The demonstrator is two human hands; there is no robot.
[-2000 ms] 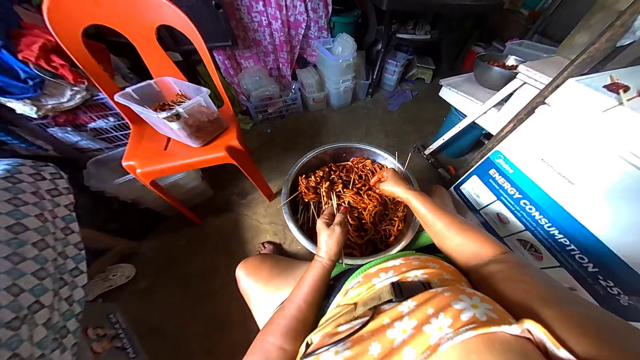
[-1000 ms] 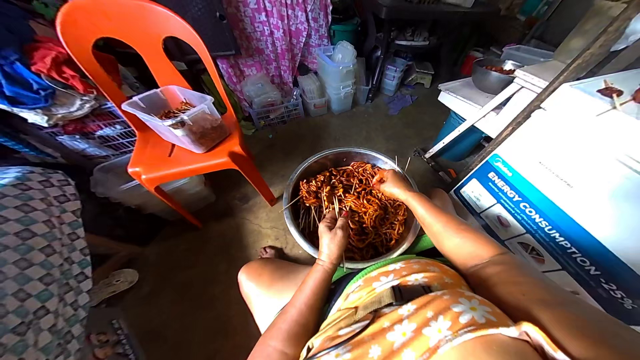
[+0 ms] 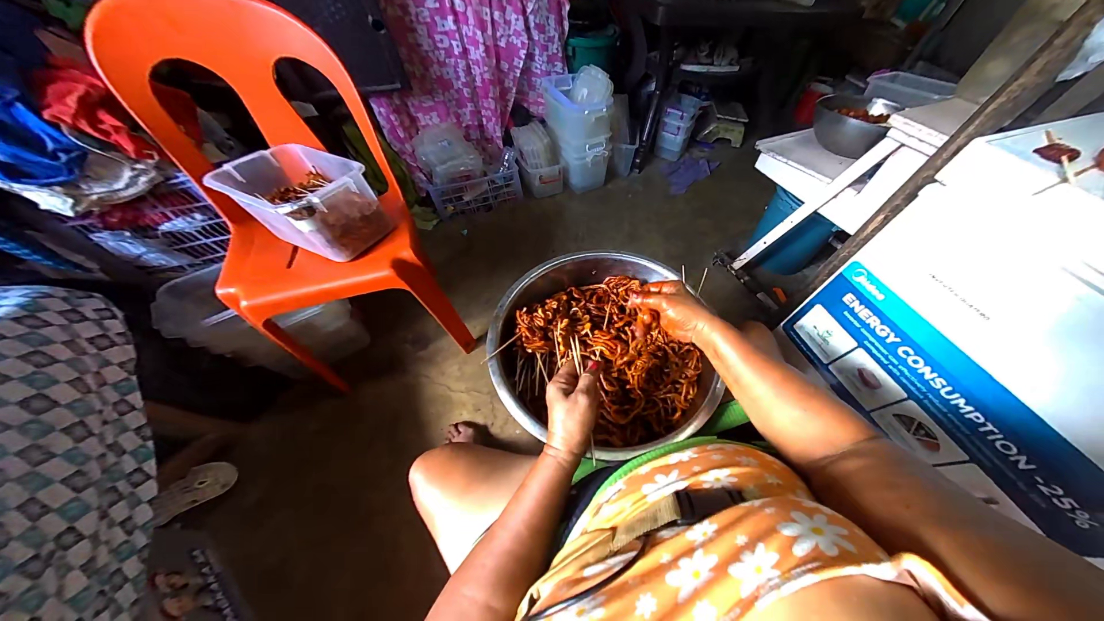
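Observation:
A wide metal basin (image 3: 517, 405) sits low in front of me, filled with reddish-brown, sauce-coated strips of food (image 3: 642, 379). Thin wooden skewers (image 3: 535, 366) stick out at its left side, and a few tips show at the upper right rim. My left hand (image 3: 573, 401) is over the near left part of the basin, its fingers closed on one or more skewers pointing up into the food. My right hand (image 3: 673, 312) is at the upper right of the basin, its fingertips pinching some of the coated strips.
An orange plastic chair (image 3: 336, 280) at the left holds a clear plastic container (image 3: 297, 203) with some food. A printed carton (image 3: 931, 388) stands close on my right. Stacked plastic tubs (image 3: 578, 129) are behind the basin. A metal pot (image 3: 841, 129) rests on a white table (image 3: 798, 159).

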